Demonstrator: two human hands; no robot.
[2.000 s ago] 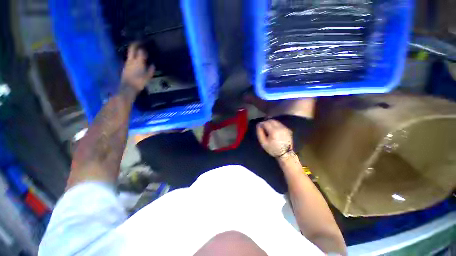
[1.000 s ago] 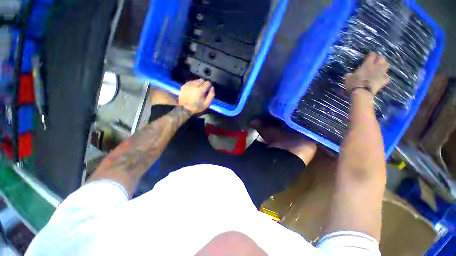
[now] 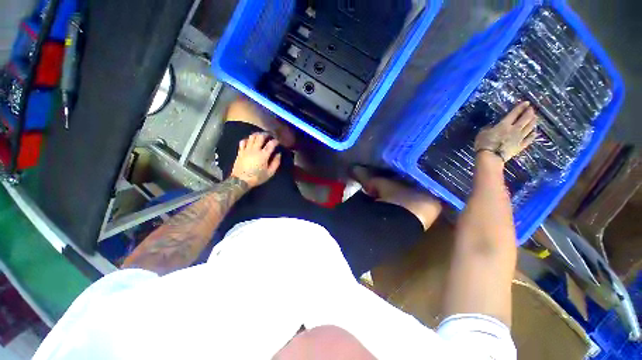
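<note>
My right hand [image 3: 508, 133] lies with spread fingers on the film-wrapped black housings [image 3: 556, 77] in the supply crate [image 3: 450, 84] at the right. It is not closed around a piece. My left hand [image 3: 256, 159] rests on my left thigh, fingers slightly bent, holding nothing visible. The receiving crate [image 3: 296, 121], left of the supply crate, holds bare matte black housings [image 3: 331, 67] in a row, some with round holes.
A black-matted bench [image 3: 91, 119] is at the left, with a slim grey electric screwdriver [image 3: 71, 60] and red and blue bins [image 3: 49, 65]. A red stool frame [image 3: 325, 191] shows between my legs. A brown waste carton [image 3: 415, 281] is at the lower right.
My left hand has left the receiving crate's rim for my thigh. My right hand came from my lap to the wrapped housings and stays on them. The view has turned.
</note>
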